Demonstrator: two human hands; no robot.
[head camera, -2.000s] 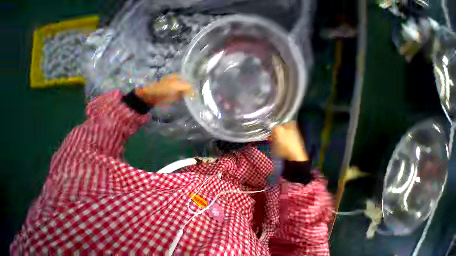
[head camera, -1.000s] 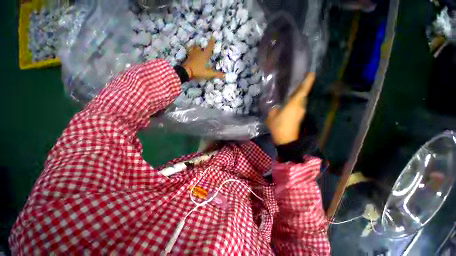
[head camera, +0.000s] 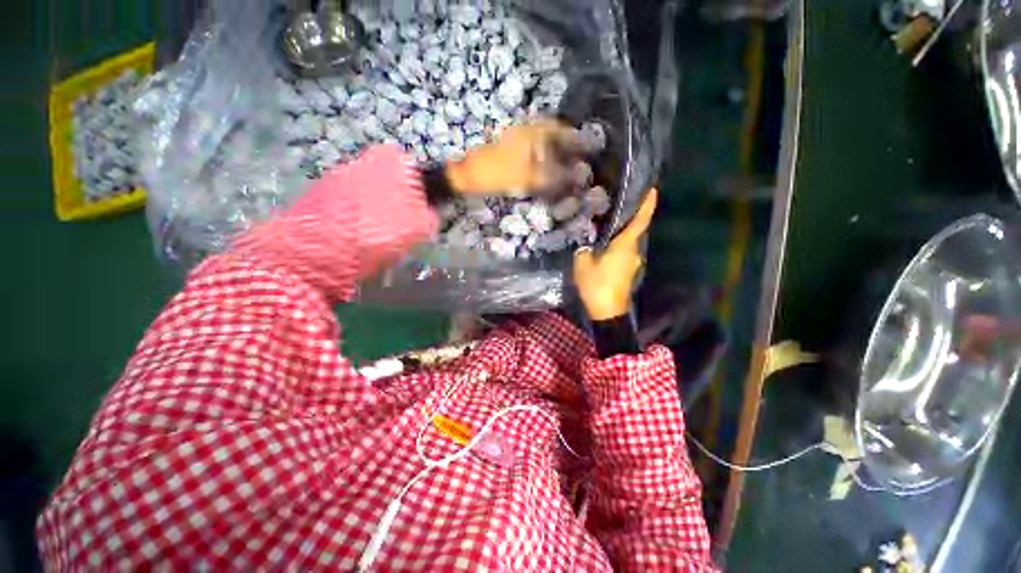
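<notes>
Grey-white parts (head camera: 431, 84) lie in a loose heap in the clear plastic liner (head camera: 213, 123) of the dark tote. My right hand (head camera: 610, 269) is on the near right rim of a steel bowl (head camera: 610, 84), which is tilted on its side at the heap's right edge, its mouth facing the heap. Several parts lie at or just inside the bowl's mouth. My left hand (head camera: 515, 160) is motion-blurred over the parts, its fingers pointing into the bowl's mouth. Its fingertips are too blurred to tell whether they hold parts.
A small shiny metal cup (head camera: 321, 39) sits on the heap at the back. A yellow tray (head camera: 65, 146) of parts is at left. At right are the bench edge (head camera: 773, 269), a large shiny bowl (head camera: 940, 347), part of another, and a white cable (head camera: 750, 465) running to my chest.
The bowl went from upright in both hands to tilted on its side in my right hand. My left hand let go of it, spread on the heap, then moved right to its mouth.
</notes>
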